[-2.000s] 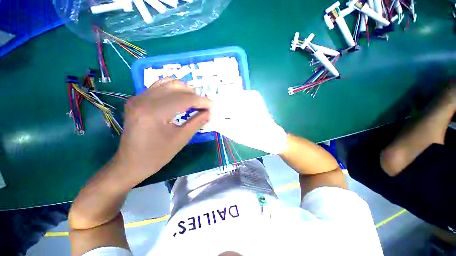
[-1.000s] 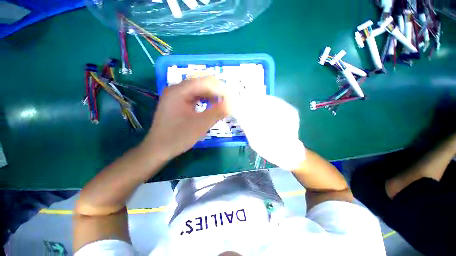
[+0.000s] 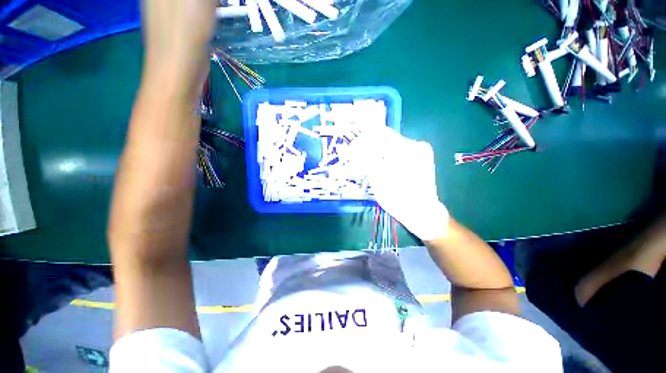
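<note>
My right hand (image 3: 405,178), in a white glove, is over the right side of the blue tray (image 3: 252,153). Coloured wires of a harness (image 3: 383,232) hang below the glove past the bench edge. The harness's upper end is hidden by the glove. The tray holds many small white plastic pieces (image 3: 281,164). My left hand (image 3: 179,18), bare and blurred, is at the top edge beside the clear bag (image 3: 328,47), and its fingers are cut off. White tubes (image 3: 269,18) lie in the bag.
Loose harnesses (image 3: 210,164) lie left of the tray, partly behind my left arm. Assemblies with white tubes (image 3: 517,124) lie on the right, with a larger pile (image 3: 602,51) behind. A blue bin (image 3: 95,29) stands at the back left. Another person's arm (image 3: 628,262) is at the right edge.
My left hand has left the right hand and moved up and left, past the tray to the bag. My right hand stays near the tray's right side with the wires below it.
</note>
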